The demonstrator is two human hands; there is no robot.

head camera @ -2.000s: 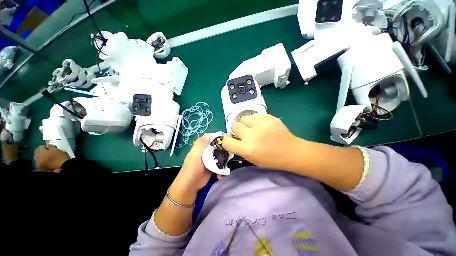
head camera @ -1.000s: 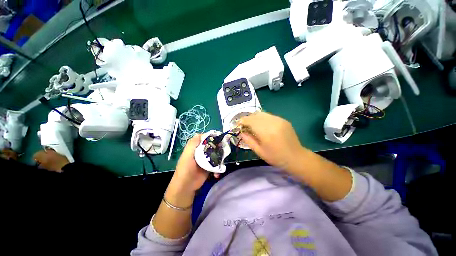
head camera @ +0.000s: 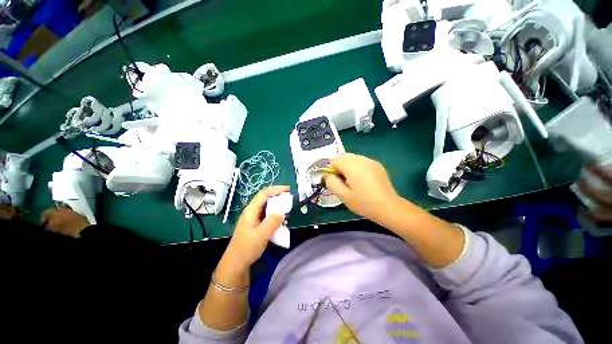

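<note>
My left hand (head camera: 256, 228) holds the white round lens head shell (head camera: 280, 213), now turned so its white outside shows and its inside is hidden. My right hand (head camera: 362, 183) is at the round opening of the white camera body housing (head camera: 303, 153), with a small yellow thing, perhaps the tweezers (head camera: 329, 170), between its fingertips. Dark connector wires (head camera: 310, 199) run between the opening and the shell. The body lies on the green bench with its black lens panel (head camera: 315, 133) up and its white mounting arm (head camera: 344, 105) pointing away.
Clusters of white camera units lie at left (head camera: 205, 171) and right (head camera: 478, 101). A pale cord tangle (head camera: 258, 176) lies left of the body. A pale metal strip (head camera: 302, 55) crosses the bench. Another person's hand (head camera: 66, 220) is at far left; a blurred hand (head camera: 596, 191) with a white part is at far right.
My left hand has turned the shell over, hiding its open side. My right hand stays near the body opening. A blurred hand with a white part has come in at far right.
</note>
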